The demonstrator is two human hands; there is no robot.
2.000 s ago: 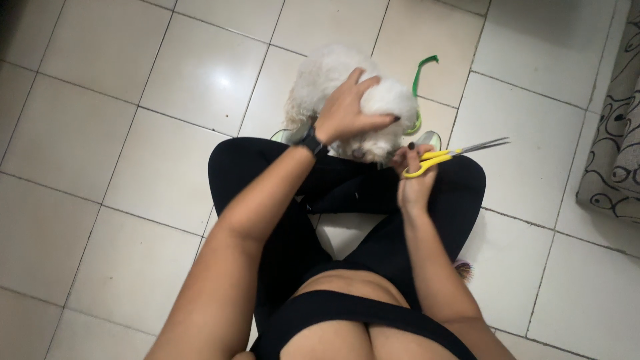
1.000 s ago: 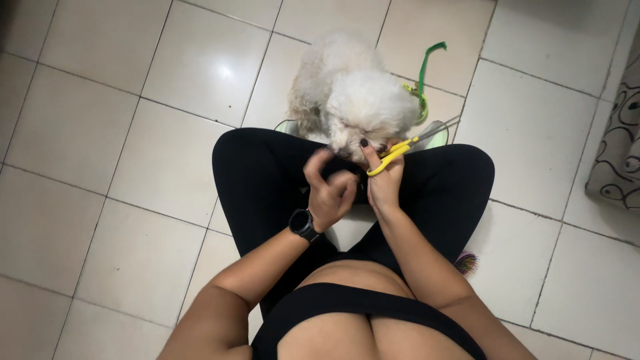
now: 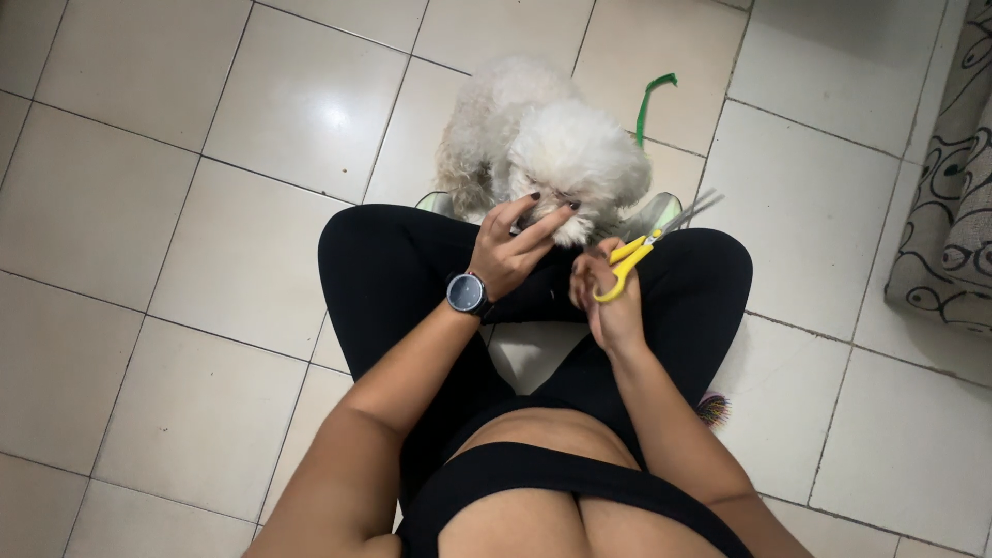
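Note:
A fluffy white dog (image 3: 573,151) stands on the tiles in front of my crossed legs, its head lowered toward my lap. My left hand (image 3: 511,244), with a black watch (image 3: 466,293) on the wrist, has its fingers spread at the dog's muzzle, and nothing shows between them. My right hand (image 3: 612,291) holds a pair of scissors (image 3: 632,260) by the yellow handles, just right of the muzzle. The metal blades point up and right, away from the dog, and look slightly apart. The dog's front paws are hidden.
A green strap (image 3: 645,108) trails from behind the dog's head. My shoes (image 3: 659,211) flank the dog. A bristled brush (image 3: 712,409) lies by my right thigh, partly hidden. Patterned fabric furniture (image 3: 945,232) stands at the right edge on the tiled floor (image 3: 232,248).
My left hand was on top of the dog's head, came down beside my right hand, and is now at the muzzle. The scissors have stayed in my right hand, which has moved slightly off the muzzle.

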